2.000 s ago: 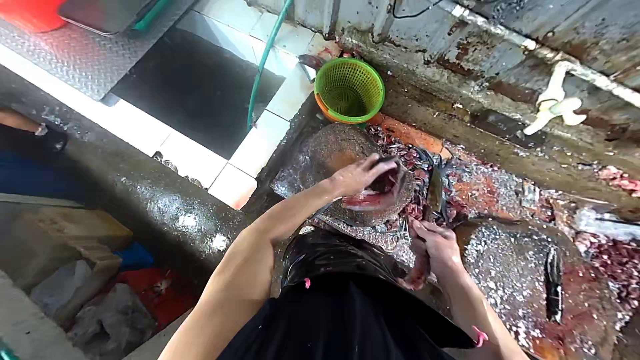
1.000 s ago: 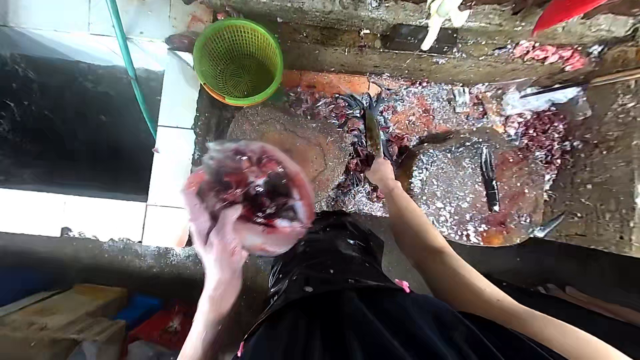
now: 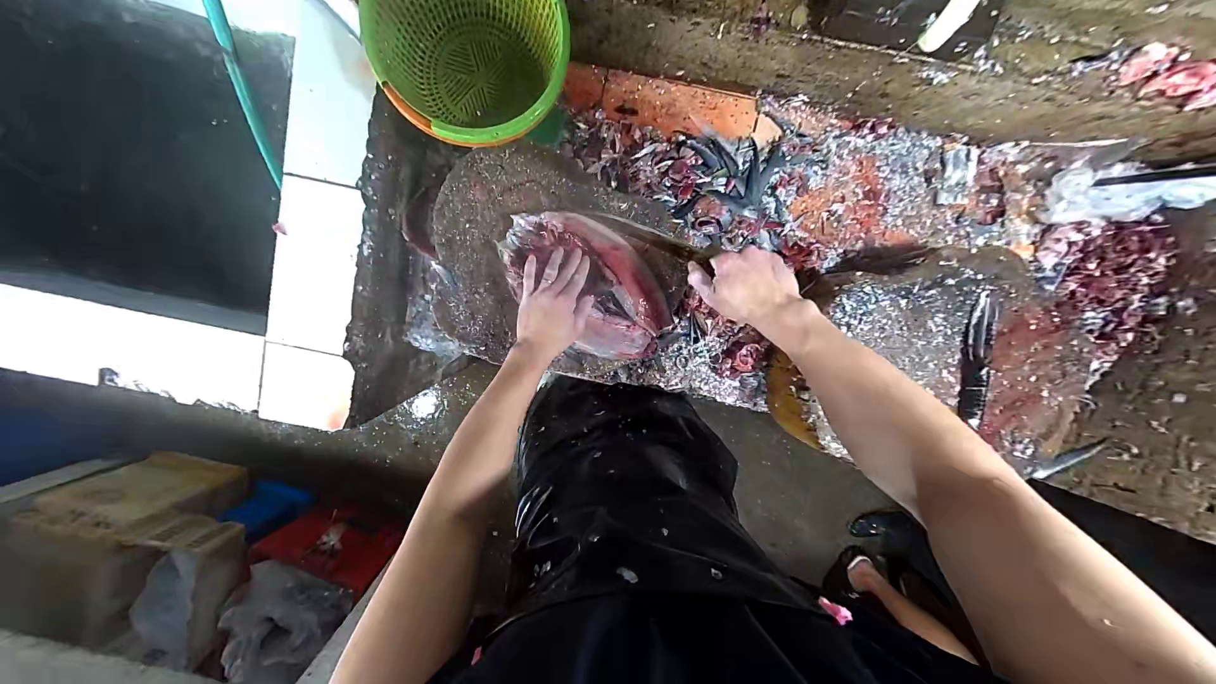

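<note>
A split fish piece with red flesh (image 3: 627,275) lies on a round chopping block (image 3: 475,190). My left hand (image 3: 556,299) presses on it with the fingers spread over its open inside. In my right hand (image 3: 750,288) is the handle of a knife (image 3: 646,235), whose blade reaches left along the fish's upper edge. Fish fins, scales and red scraps (image 3: 703,180) lie behind and beside my right hand. A second scale-covered block (image 3: 893,323) stands to the right, with a dark, narrow tool or fish piece (image 3: 977,356) on it; which one I cannot tell.
A green plastic basket (image 3: 465,66) stands behind the block. At the left is a white-tiled basin (image 3: 313,228) with dark water and a green hose (image 3: 245,104). Cardboard boxes (image 3: 133,513) and a red container (image 3: 332,546) sit low at the left. Another person's foot (image 3: 860,575) shows below.
The fish piece, held up in my left hand a second ago, now rests on the block under that hand. My right hand has brought the knife over to the fish.
</note>
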